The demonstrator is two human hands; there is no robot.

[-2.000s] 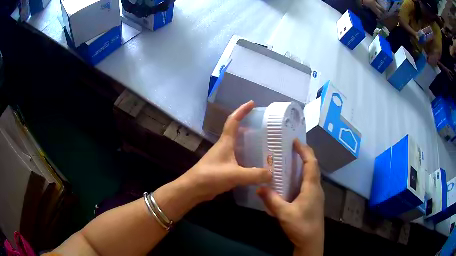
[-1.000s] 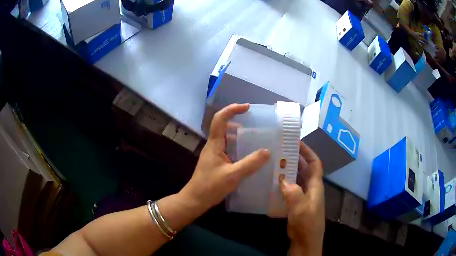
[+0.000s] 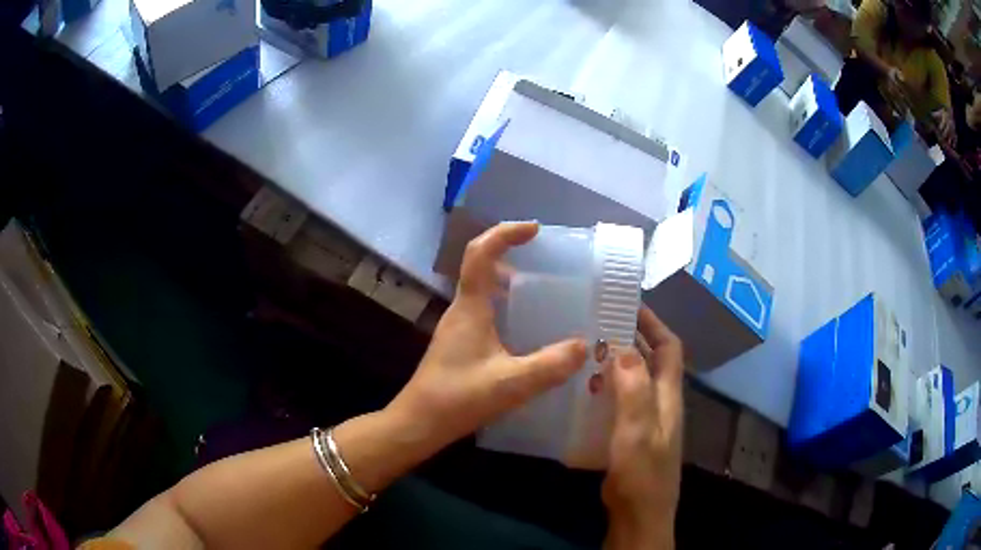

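Observation:
The frosted clear housing [image 3: 549, 306] is held upright over the table's near edge. The white ribbed cover [image 3: 619, 281] sits on its right side, with two small brass-coloured spots on the edge. My left hand [image 3: 463, 355] grips the housing from the left, fingers at its top left and behind, thumb beside the upper spot. My right hand [image 3: 643, 419] holds the cover from the right, a fingertip close to the spots. The inside of the housing is too blurred to make out.
An open carton [image 3: 581, 150] with pale interior stands behind the housing. An outline-print carton [image 3: 715, 274] stands to its right. A blue carton [image 3: 850, 376] is farther right, stacked cartons [image 3: 199, 54] at left. The table's wooden edge [image 3: 387, 288] runs below. People sit at upper right.
The cover's face has turned away, so the ribbed edge and both spots now show. Since one second ago my left thumb has moved right to the upper spot and my right hand has shifted slightly left.

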